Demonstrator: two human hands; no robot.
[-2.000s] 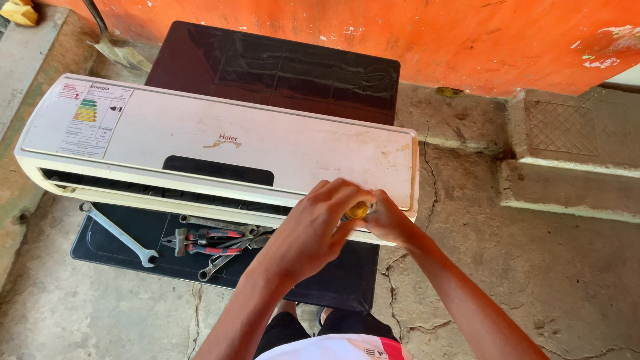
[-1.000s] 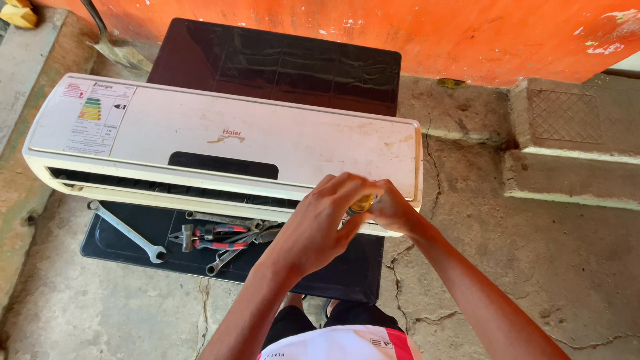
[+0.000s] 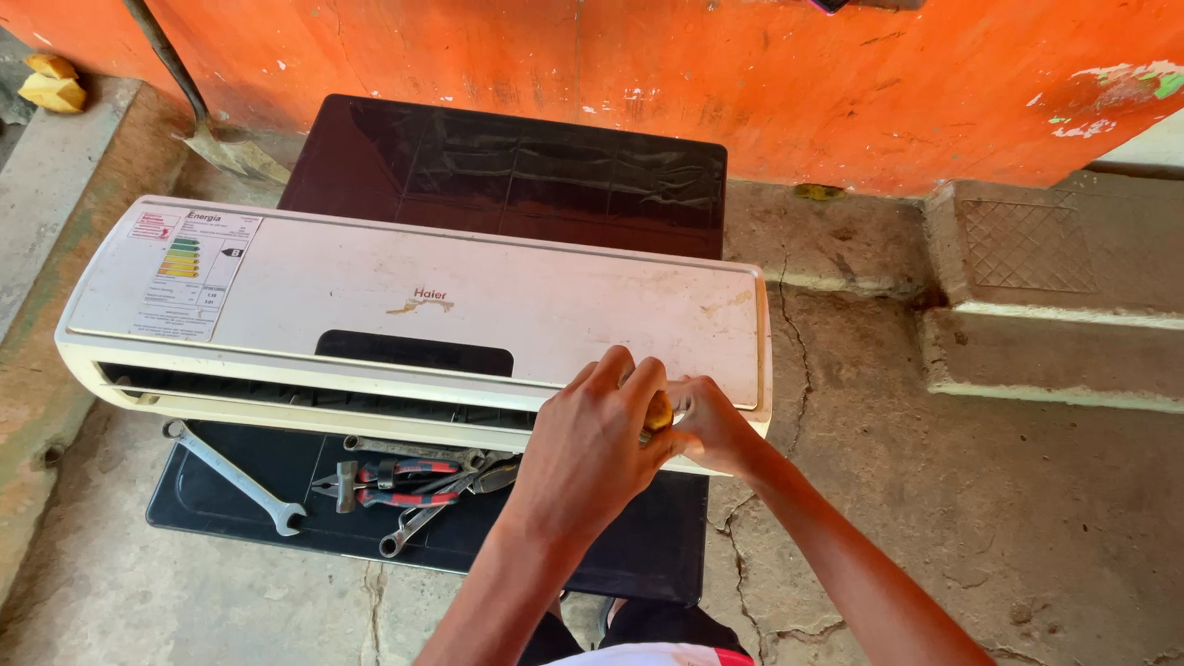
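Observation:
A white Haier split air conditioner indoor unit (image 3: 555, 296) lies across a black table (image 3: 629, 546). At the lower right front edge of the unit, my left hand (image 3: 601, 444) is closed around a tool's yellow handle (image 3: 658, 413), probably a screwdriver's; its tip is hidden. My right hand (image 3: 712, 425) is close against the left one, with its fingers at the far side of the handle. Whether it grips the tool or the unit's edge cannot be told. Left of my hands, on the table, lie pliers with red and black handles (image 3: 407, 486) and a combination wrench (image 3: 236, 476).
Several more wrenches (image 3: 407, 532) lie under and around the pliers. A shovel (image 3: 231, 153) leans by the orange wall (image 3: 573, 83). Concrete steps (image 3: 1045, 268) stand at the right, a low ledge (image 3: 74, 185) at the left. The concrete floor is cracked.
Both hands have stayed at the unit's right front edge around the yellow handle, with only slight shifts of the fingers.

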